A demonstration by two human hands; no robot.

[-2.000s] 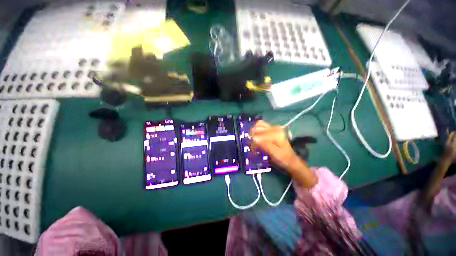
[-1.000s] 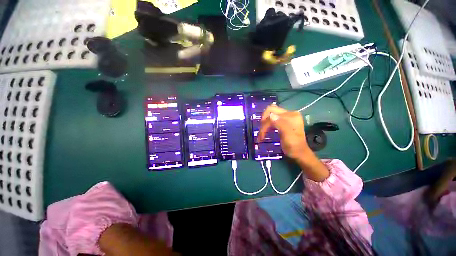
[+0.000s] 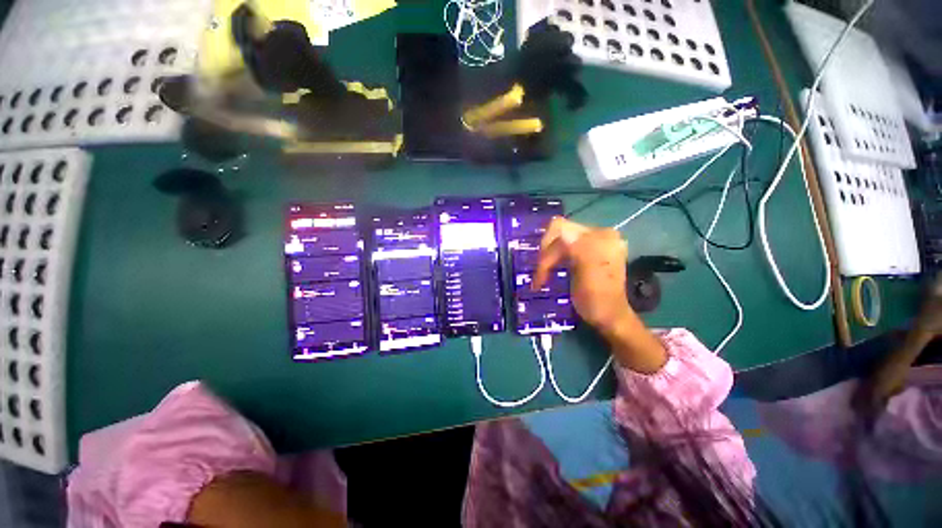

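Observation:
Four phones stand side by side with lit purple-black screens: the far left phone (image 3: 328, 281), the second phone (image 3: 406, 284), the third phone (image 3: 471, 270) and the right phone (image 3: 525, 301). The third shows a bright white panel over a list. My right hand (image 3: 591, 270) is over the right phone's upper right part, fingers bent, one fingertip at the screen. I see nothing held in it. Whether the fingertip touches the glass cannot be told. White cables (image 3: 513, 403) run from the lower ends of the right two phones. Only my left wrist (image 3: 258, 502) shows at the bottom edge; the hand is cut off.
Round black cases lie left (image 3: 210, 220) and right (image 3: 642, 290) of the phones. Behind are black fixtures with yellow strips (image 3: 341, 144), a dark panel (image 3: 429, 98) and a white power strip (image 3: 661, 139). Perforated white trays (image 3: 31, 299) line the sides. Another person's arm (image 3: 899, 356) is at right.
The third phone's screen has changed from a dark page to a list with a white panel. My right hand has turned and its fingers point lower. My left wrist has come into view.

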